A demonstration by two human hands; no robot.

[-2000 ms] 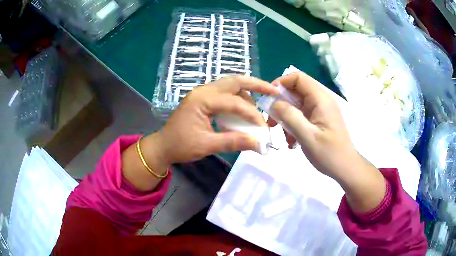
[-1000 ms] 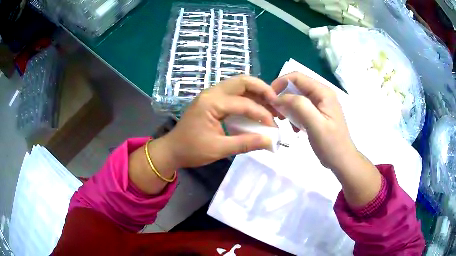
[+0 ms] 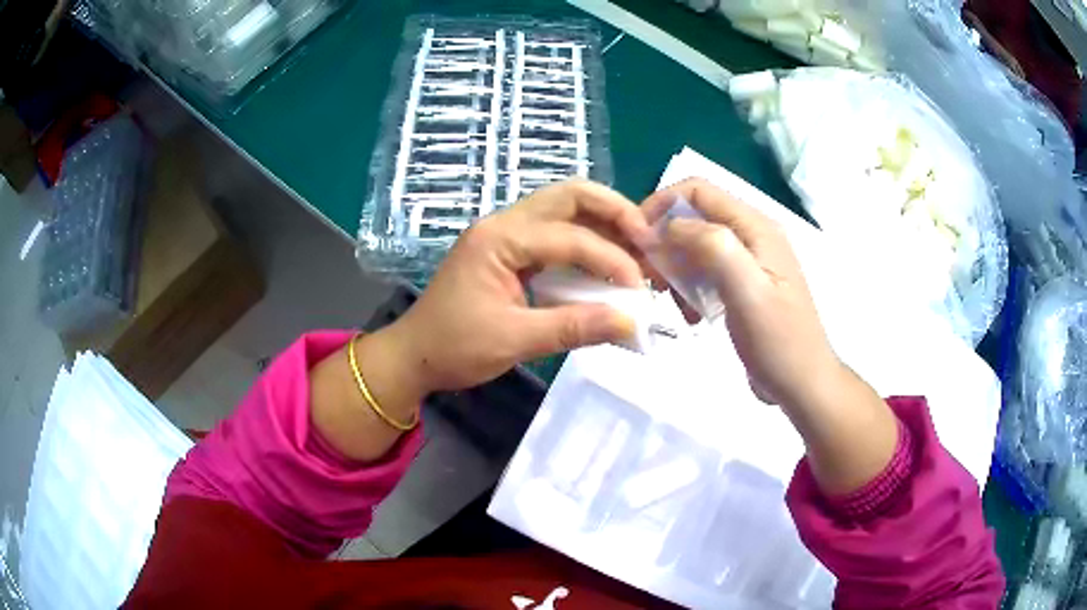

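Note:
My left hand (image 3: 513, 286) holds a smooth white housing (image 3: 584, 294) between thumb and fingers, with a thin dark pin (image 3: 663, 331) sticking out of its right end. My right hand (image 3: 751, 286) holds a small translucent clear cover (image 3: 685, 265) between thumb and fingers, tilted, just right of the left fingertips. Part of both pieces is hidden by the fingers. Below the hands lies a white sheet or tray (image 3: 763, 459) with shallow pockets; some white pieces (image 3: 659, 479) lie in it.
A clear insert tray (image 3: 501, 131) with rows of white stemmed parts stands on the green bench. A clear plastic bag (image 3: 882, 179) with yellowish parts (image 3: 912, 167) is at right. Clear trays (image 3: 227, 36) are far left. White sheets (image 3: 89, 477) and a cardboard box (image 3: 197, 280) are lower left.
The clear cover in my right hand has turned and now shows more below the fingers. My left hand still holds the white housing, slightly left of where it was one second ago.

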